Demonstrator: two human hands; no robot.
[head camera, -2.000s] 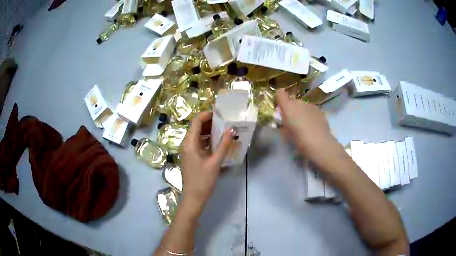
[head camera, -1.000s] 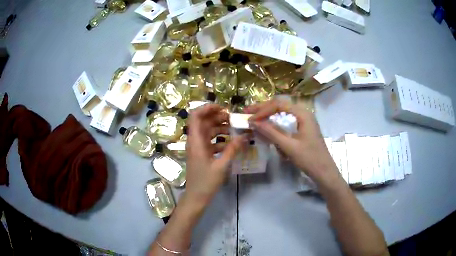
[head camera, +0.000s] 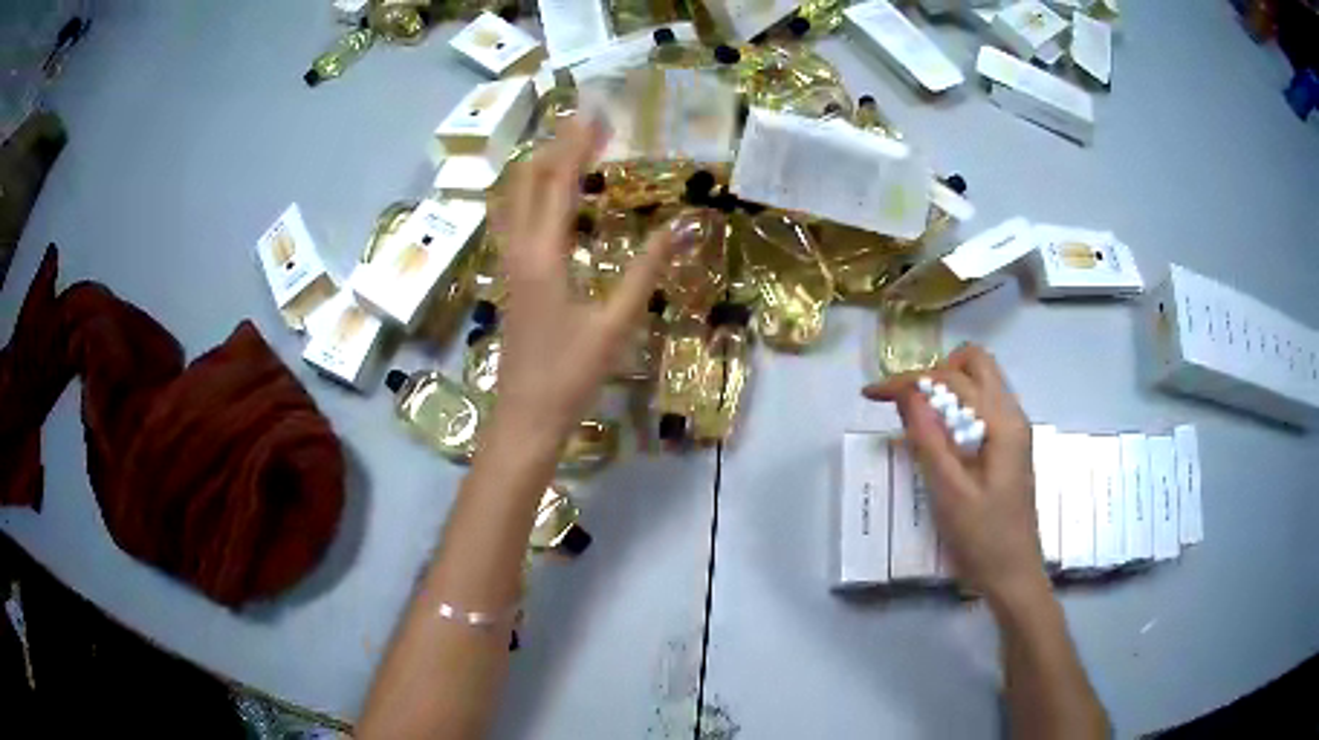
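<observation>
My left hand (head camera: 557, 289) reaches over the heap of bottles with its fingers spread, blurred and empty, just below an open white carton (head camera: 658, 116). My right hand (head camera: 976, 477) holds a small bunch of white beaded items (head camera: 953, 412) over the row of packed cartons (head camera: 1107, 499). Bottles of pale yellow liquid with dark caps (head camera: 705, 379) lie heaped mid-table. A white carton with small print (head camera: 832, 171) lies on the heap.
A rust-brown cloth (head camera: 217, 463) lies at the left. A long white carton block (head camera: 1237, 347) lies at the far right. Loose cartons (head camera: 420, 263) lie left of the heap, and more cartons (head camera: 1034, 93) lie at the upper right.
The carton held between my hands is gone from them. My left hand has moved up over the heap. My right hand has moved right and down to the carton row with the white bunch.
</observation>
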